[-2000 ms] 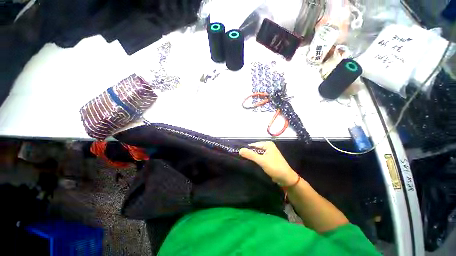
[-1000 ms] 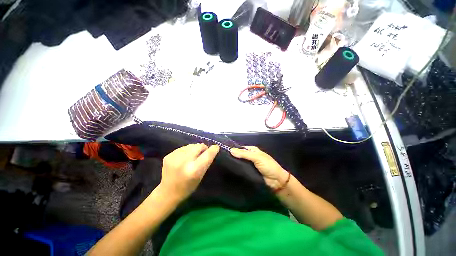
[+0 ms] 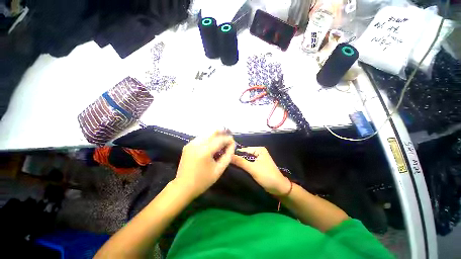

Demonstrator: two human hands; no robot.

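Observation:
The black garment [image 3: 242, 189] hangs over the table's near edge and my lap. A thin silvery chain trim [image 3: 172, 133] runs along its upper edge. My right hand [image 3: 259, 167], with a red cord at the wrist, pinches the garment edge and trim between thumb and fingers. My left hand [image 3: 204, 161] is right beside it, over the edge, with fingers curled and slightly blurred. It covers part of the trim, and I cannot tell what its fingertips hold. No needle or thread can be made out. The striped bag [image 3: 115, 110] sits at the garment's left end.
On the white table [image 3: 202, 109] lie red-handled scissors [image 3: 277, 115], small grey pieces [image 3: 263, 68], loose chain [image 3: 160, 81] and small pliers [image 3: 204, 74]. Behind are black thread cones [image 3: 228, 48], another cone [image 3: 336, 67], a phone [image 3: 273, 30] and labelled bags [image 3: 392, 38]. Orange cord hangs below the striped bag.
My left hand came in from out of view to the garment edge, then rose and moved right, close to my right hand. My right hand still holds the edge.

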